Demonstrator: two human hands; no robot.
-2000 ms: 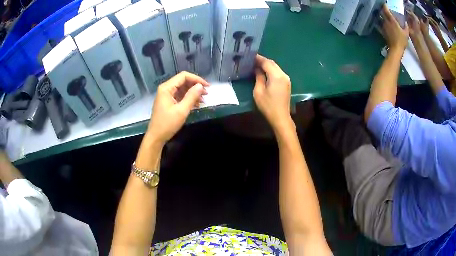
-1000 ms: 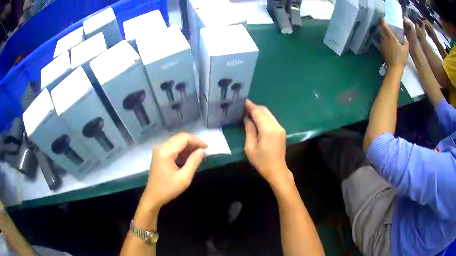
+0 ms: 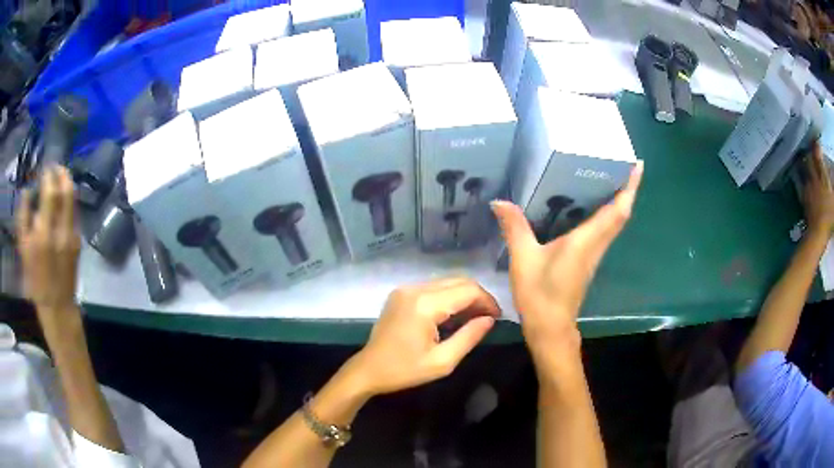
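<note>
Tall pale grey-blue retail cartons with white tops stand upright in a curved row on the white bench liner. The rightmost front carton is turned against its neighbour. My right hand spans this rightmost carton, thumb at its left side and fingertips at its right edge, covering part of the printed fans. My left hand is at the liner's front edge, thumb and index fingertips together; no item shows between them. My left wrist wears a metal watch.
A blue tote stands behind the cartons. Dark grey fans lie at left, near a neighbour's hand. More fans lie behind right. At far right another person's hand touches cartons.
The view has turned right. My right hand has risen from the rightmost carton's lower edge to span its front, and the carton has turned. A neighbour's hand has come in over the fans at left.
</note>
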